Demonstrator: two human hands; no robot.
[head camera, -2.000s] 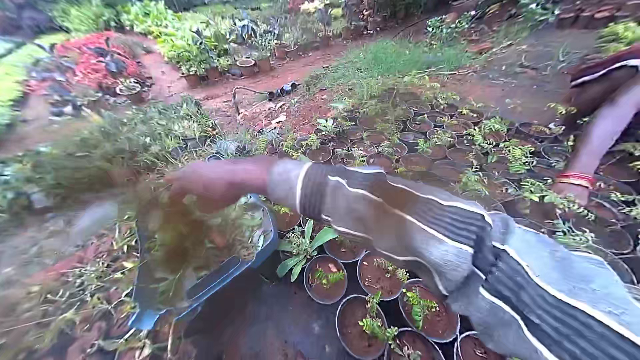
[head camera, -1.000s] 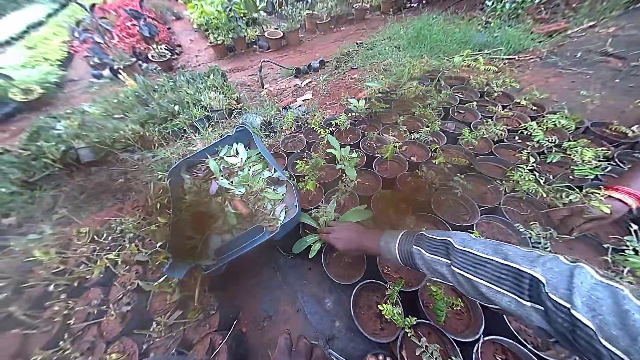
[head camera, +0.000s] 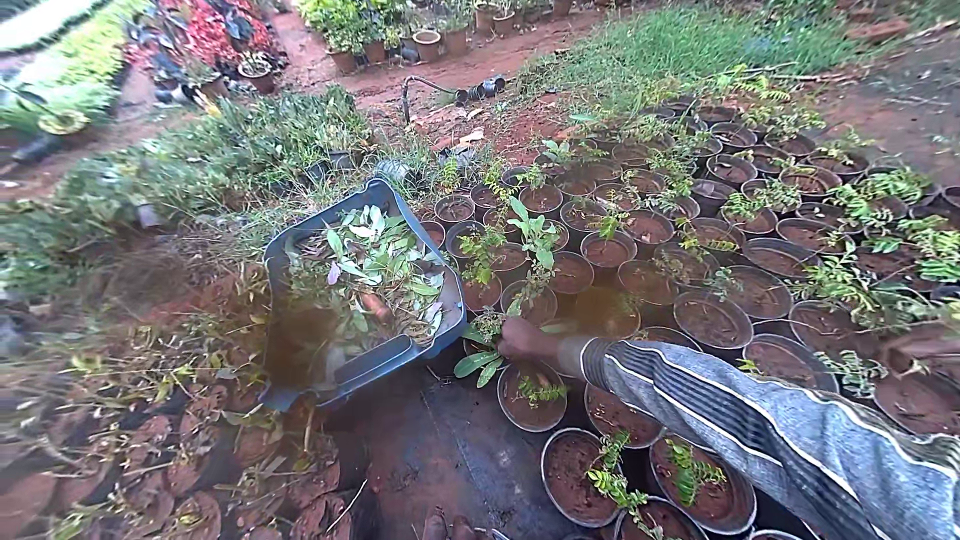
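Observation:
My right hand, in a grey striped sleeve, reaches in from the right with curled fingers among the small plastic pots. A broad-leaved seedling and a small sprig touch or lie right beside its fingertips; whether the fingers grip either is unclear. Just below the hand is a soil-filled pot with a little green shoot. Left of the hand, a blue plastic tub with a broken or cut rim holds pulled leaves and plant litter. My left hand is not in view.
Rows of soil-filled pots with seedlings spread to the right. At the right edge is another person's blurred hand. A black hose lies behind. Low plants grow at the left; a foot shows at the bottom edge.
My right hand has moved from over the tub to the pots on its right, and stays by the broad-leaved seedling. The other person's bangled wrist has left view.

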